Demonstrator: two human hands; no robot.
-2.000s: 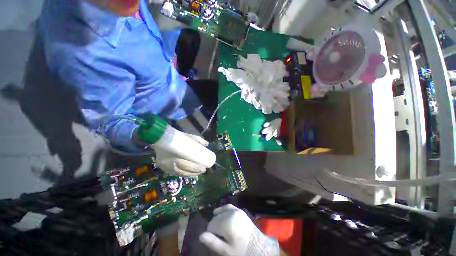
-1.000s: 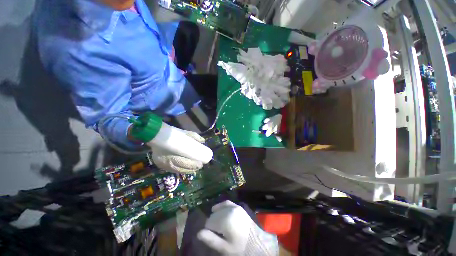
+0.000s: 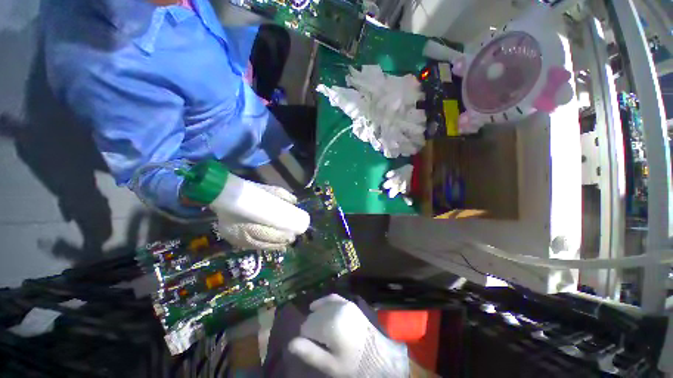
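Note:
A populated circuit board [image 3: 295,277] lies tilted at the lower left centre, with two orange blocks. A co-worker's gloved hand [image 3: 254,235] is over it, with a white bottle-like item with a green end [image 3: 254,203]. My right hand [image 3: 339,343], white-gloved, is curled just below the board's near edge, apart from it; I see nothing in it. A strip of bare forearm, apparently mine, and pale cloth show under the board at the bottom edge; my left hand [image 3: 247,353] is mostly hidden there, so its grip cannot be told.
A person in a blue smock [image 3: 170,96] is at left. A green mat [image 3: 354,181] bears a white pile [image 3: 380,111] and another board [image 3: 325,26]. A pink-white fan [image 3: 502,74] and cardboard box [image 3: 480,173] stand right. Black trays [image 3: 583,332] and a red sheet [image 3: 406,325] are below.
The view has shifted slightly. The board and the co-worker's hand with the bottle-like item sit a little further left and higher in the picture. My right hand keeps its curled shape.

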